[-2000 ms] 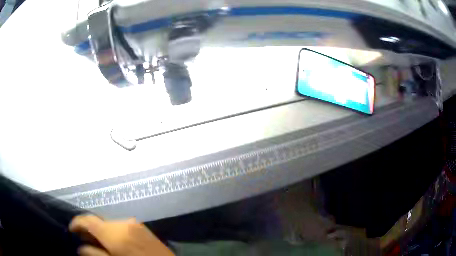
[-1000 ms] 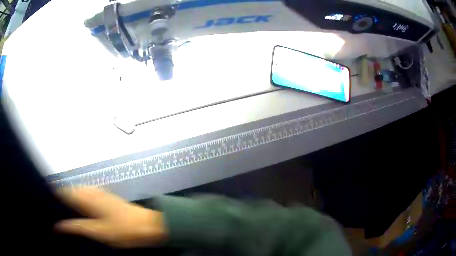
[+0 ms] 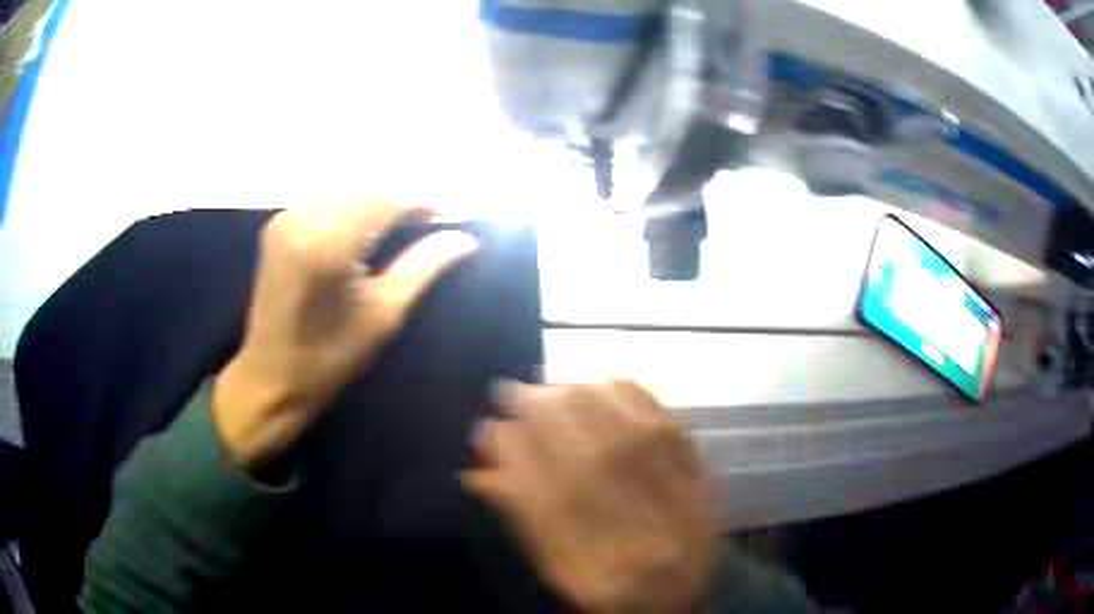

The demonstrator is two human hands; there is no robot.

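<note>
A black fabric panel (image 3: pixel 396 444) lies on the white machine table and hangs over its near edge, left of the needle area. My left hand (image 3: pixel 324 300) pinches the panel's far edge between thumb and fingers. My right hand (image 3: pixel 600 480) is blurred and rests at the panel's right edge, fingers pointing left; whether it grips the cloth cannot be told. The sewing machine head (image 3: pixel 576 72) stands beyond the panel to the right. Its needle area (image 3: pixel 602 168) is blurred by glare. A small dark cylinder (image 3: pixel 675 244) points down beside it.
A smartphone (image 3: pixel 930 308) with a lit screen lies on the table at the right. The grey table edge (image 3: pixel 828 456) runs along the near right side. A dark seam line crosses the table right of the cloth. Small blurred items lie at the far right.
The view has shifted left, so machine and phone appear further right. The black panel now lies on the table beside the needle area. My left hand has come into view on it.
</note>
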